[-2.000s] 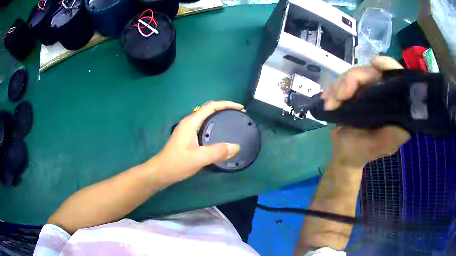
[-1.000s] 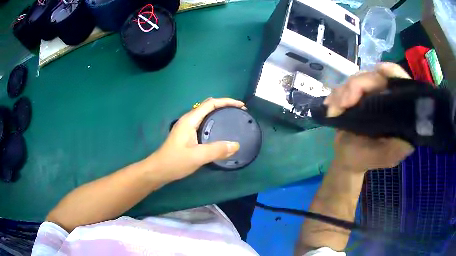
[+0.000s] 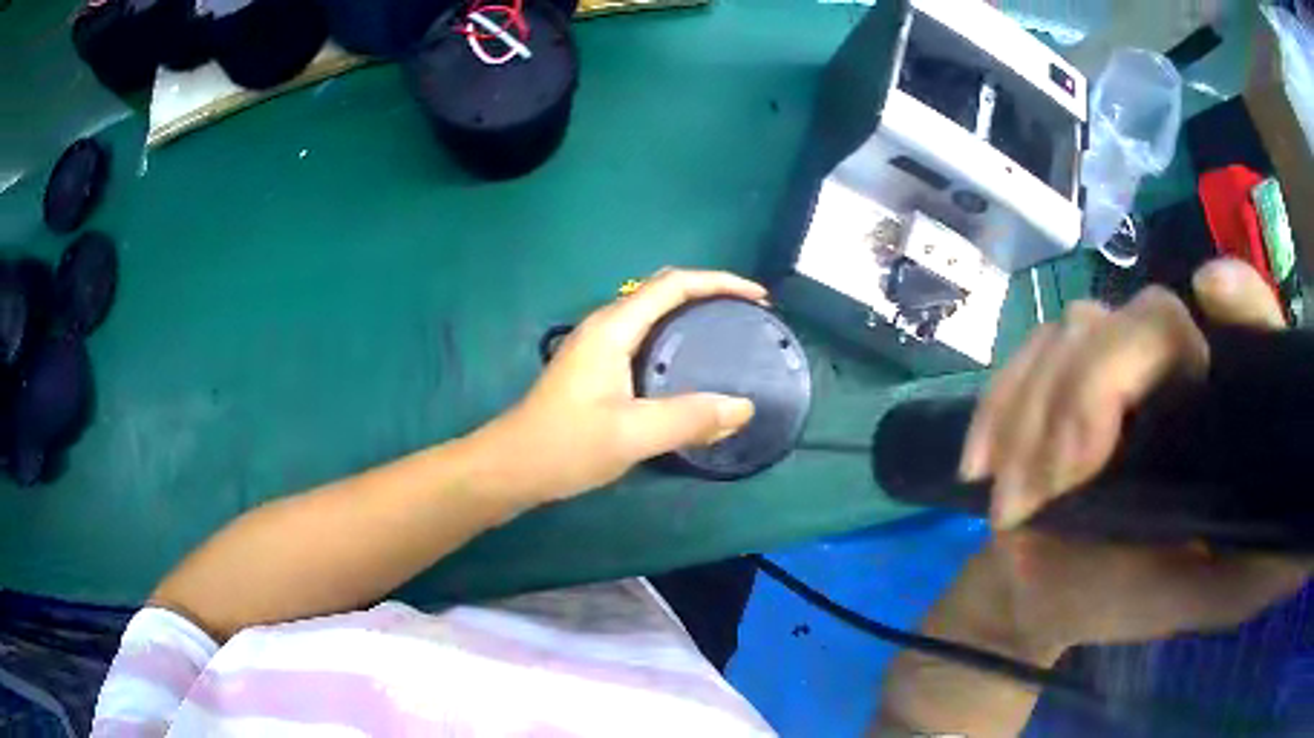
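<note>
My left hand (image 3: 620, 389) holds a black speaker housing with its end cover (image 3: 728, 378) facing up; the thumb lies on the cover. Small dark screw holes show near its rim. A small black loop (image 3: 556, 342) sticks out beside the hand. My right hand (image 3: 1095, 404), blurred, is closed around a black electric screwdriver (image 3: 930, 450). The screwdriver lies nearly level, and its thin bit points left to the cover's lower right edge. I cannot tell if the bit touches the cover. The screw feeder (image 3: 865, 216) stands behind, apart from the screwdriver.
Several black housings, one with red and white wires (image 3: 497, 87), stand at the upper left by a pale board (image 3: 180, 108). Loose black covers (image 3: 51, 389) lie far left. A clear plastic cup (image 3: 1136, 108) and a red and green item (image 3: 1236, 216) are right of the feeder. A black cord (image 3: 894, 632) hangs below.
My right hand has drawn the screwdriver away from the feeder's front, down and toward the held housing. The view has shifted, so the bench things appear further right and slightly higher. My left hand keeps its hold.
</note>
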